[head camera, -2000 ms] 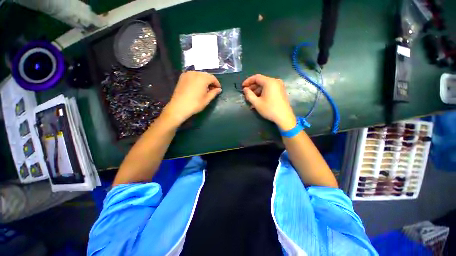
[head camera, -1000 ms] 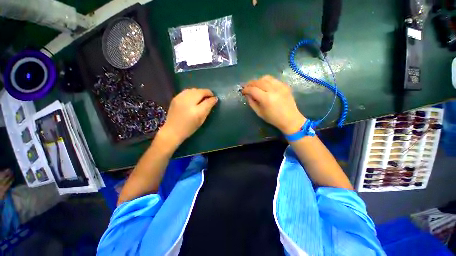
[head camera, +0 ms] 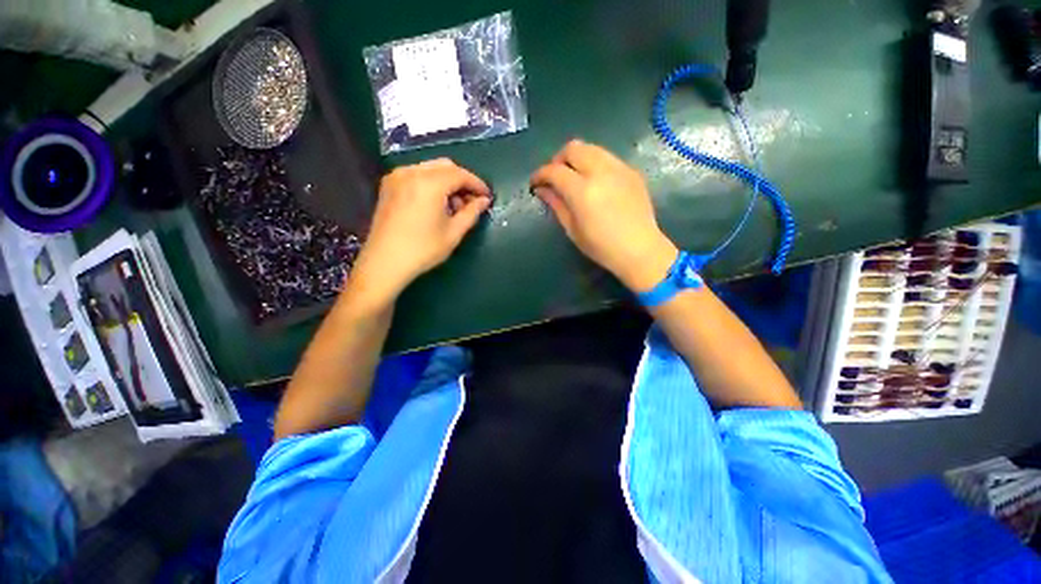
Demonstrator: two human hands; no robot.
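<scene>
My left hand [head camera: 425, 219] is over the dark green bench [head camera: 479, 308], thumb and fingertips pinched together, with a tiny dark thing at the tips. My right hand [head camera: 603, 212] faces it across a small gap, fingertips also pinched at a tiny dark bit. The bits are too small to name. A zip bag [head camera: 429, 87] with a white label lies just beyond my left hand. A black parts tray [head camera: 343, 146] at the left holds a heap of small wired parts [head camera: 257, 228] and a round dish of screws [head camera: 260, 89].
A black electric screwdriver [head camera: 744, 48] hangs upright beyond my right hand. A blue coiled cord [head camera: 717, 169] runs to the wrist strap [head camera: 674, 281]. Instruction sheets [head camera: 139, 342] and a purple-rimmed device [head camera: 54, 177] are left; a narrow box [head camera: 947, 114] and partitioned tray [head camera: 837, 342] right.
The view has shifted, so the bag and tray sit further left and higher. My hands have stayed close together in front of me, fingers still pinched.
</scene>
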